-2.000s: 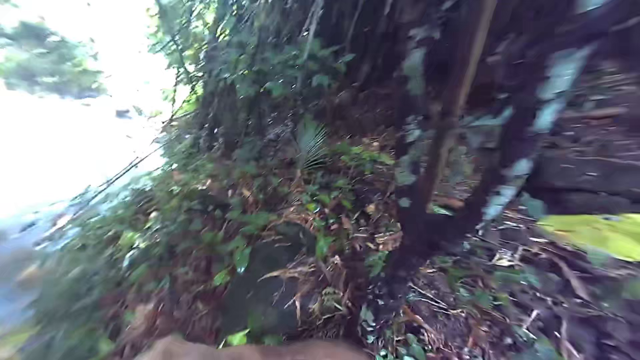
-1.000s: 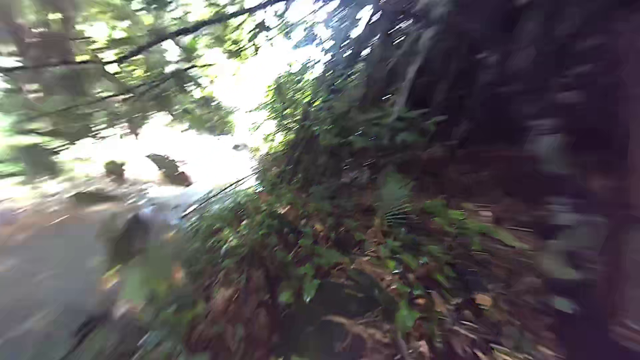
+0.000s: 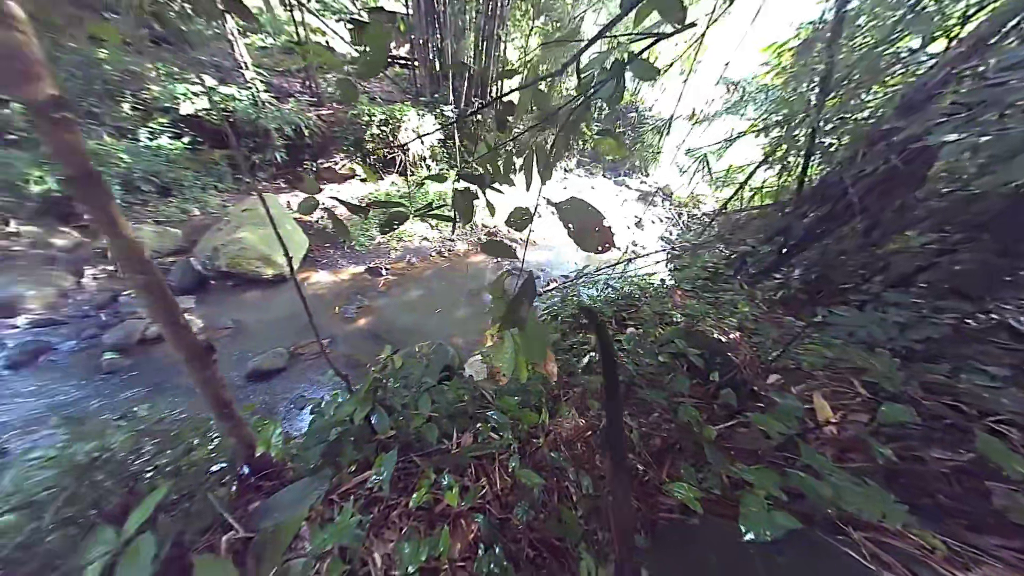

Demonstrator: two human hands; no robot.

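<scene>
Neither of my hands can be made out. A long, dark, narrow piece (image 3: 614,448), a stick or a blade, rises from the bottom edge right of the middle; whether anything holds it is hidden below the frame. At the left, a slim brown tree trunk (image 3: 152,280) leans from the top left corner down to the leafy bank. Its top end looks thicker and is blurred. Hanging leaves (image 3: 588,224), one brown with holes, cross the middle on thin branches.
A shallow stream (image 3: 384,308) runs past a mossy boulder (image 3: 252,236) and smaller stones (image 3: 268,362). Low green plants and dry litter cover the near bank (image 3: 496,488). Dark roots or branches (image 3: 872,184) slope down at the right. Bamboo stems (image 3: 460,56) stand beyond the water.
The view has swung left, from the shaded bank to the stream. A blurred brownish shape at the bottom edge two seconds ago is out of view.
</scene>
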